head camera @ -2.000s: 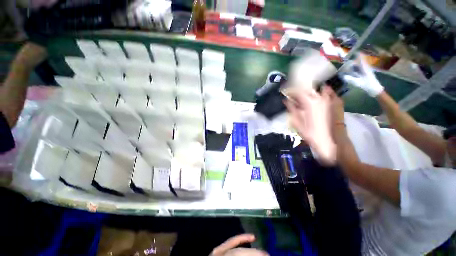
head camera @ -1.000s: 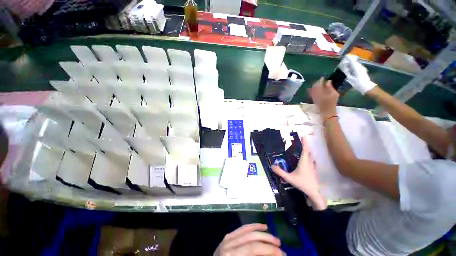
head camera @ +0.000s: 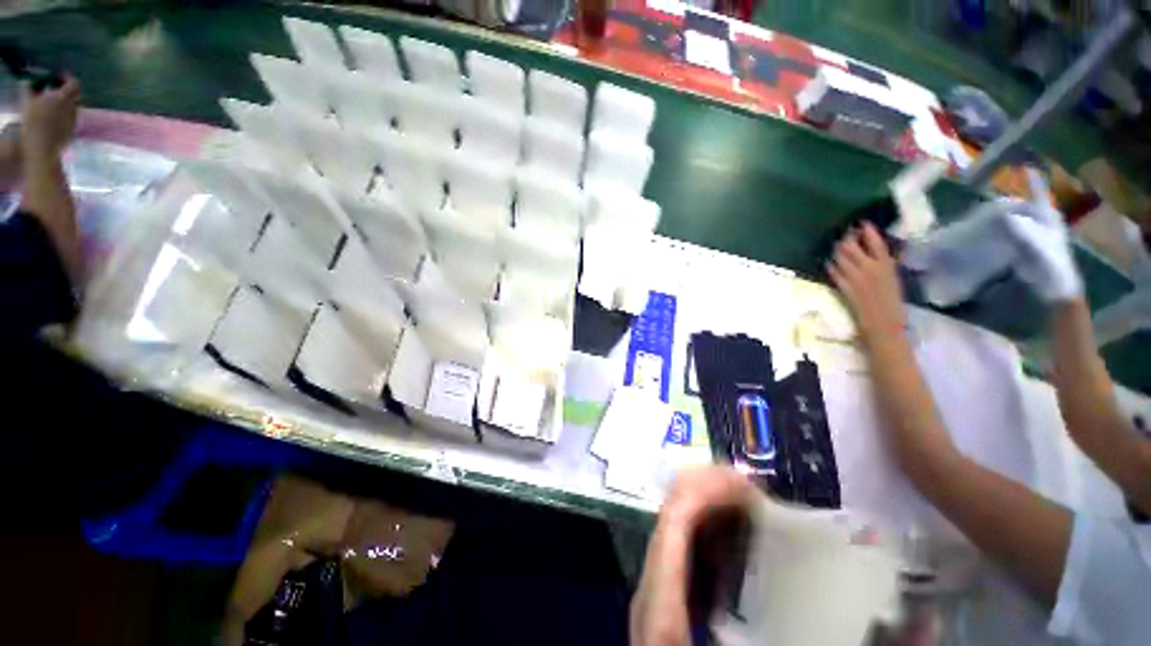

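Observation:
My left hand (head camera: 682, 549) is at the bottom edge, blurred, holding a box (head camera: 808, 574) with a white face and a dark side. A blurred skin-coloured patch shows at the box's lower right; my right hand is not clear there, and its grip cannot be told. Beyond the box lies a black pile of flat pieces (head camera: 720, 379), with a blue-orange printed item (head camera: 756, 425) on it. White leaflets (head camera: 631, 435) and a blue label sheet (head camera: 653, 334) lie to its left.
Rows of open white-lined boxes (head camera: 442, 240) stand at left, flaps up. Another person's bare hand (head camera: 868, 271) and white-gloved hand (head camera: 1045, 246) are at right over the green belt (head camera: 745, 189). Another person's arm (head camera: 48, 164) is at far left. A brown carton (head camera: 341, 543) is below the bench.
My right hand has left the black pile. A box is now in my left hand. The flap-up box and the bagged product that stood on the belt now show farther right by the neighbour. The view has shifted.

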